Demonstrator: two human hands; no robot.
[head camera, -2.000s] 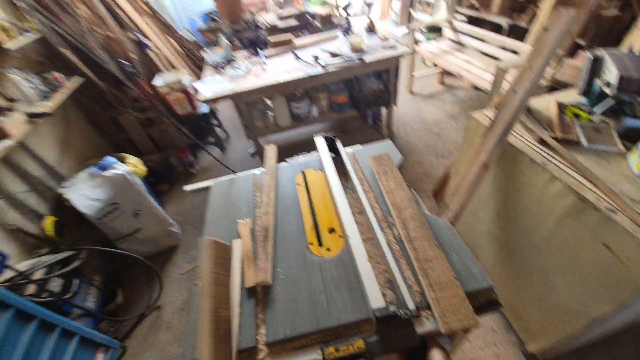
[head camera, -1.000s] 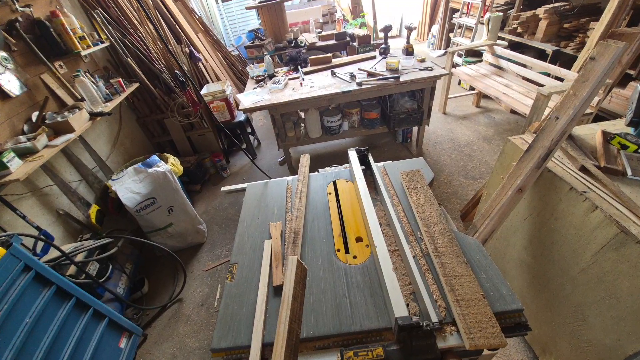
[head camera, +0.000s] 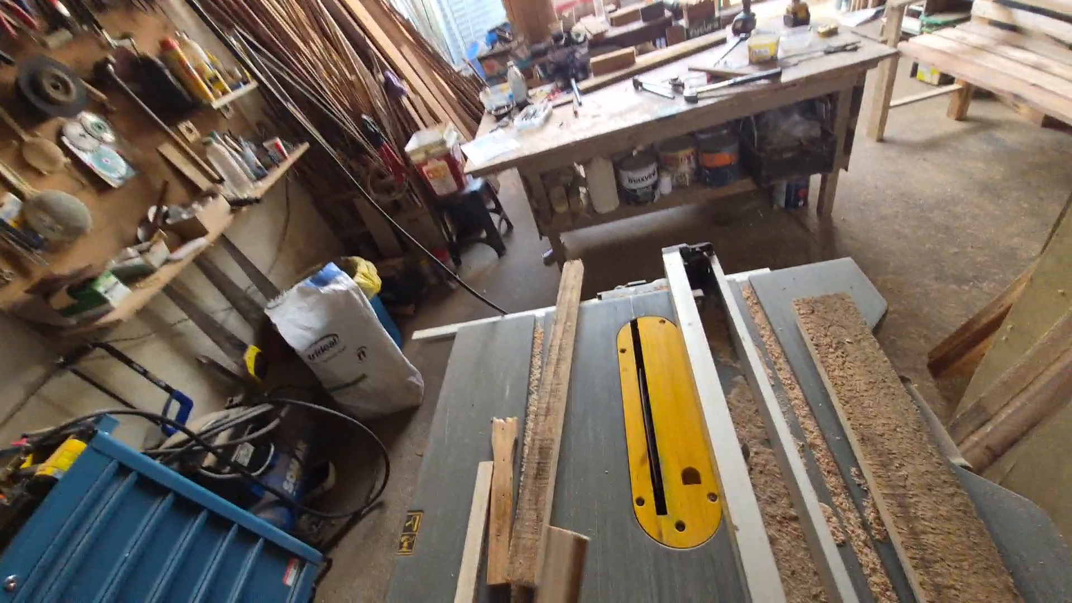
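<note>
Neither of my hands shows in the head view. Below me stands a table saw with a grey top (head camera: 586, 469) and a yellow throat plate (head camera: 670, 435); no blade shows above its slot. The metal rip fence (head camera: 724, 435) runs just right of the plate. Left of the plate lie a long rough wooden strip (head camera: 548, 419), a short wooden offcut (head camera: 502, 494) and a pale thin strip (head camera: 475, 536). The end of another wooden piece (head camera: 563, 557) rises at the bottom edge. A wide rough board (head camera: 896, 452) lies right of the fence, with sawdust beside it.
A wooden workbench (head camera: 578, 142) with tools and tubs stands beyond the saw. At the left are a blue ribbed container (head camera: 167, 519), a coiled black hose (head camera: 381, 477), a white sack (head camera: 343, 352) and a tool wall with shelves. Boards lean at the right; a slatted bench stands behind.
The view has swung left and closer to the saw. A blurred bit of a hand at the bottom edge two seconds ago is out of view now.
</note>
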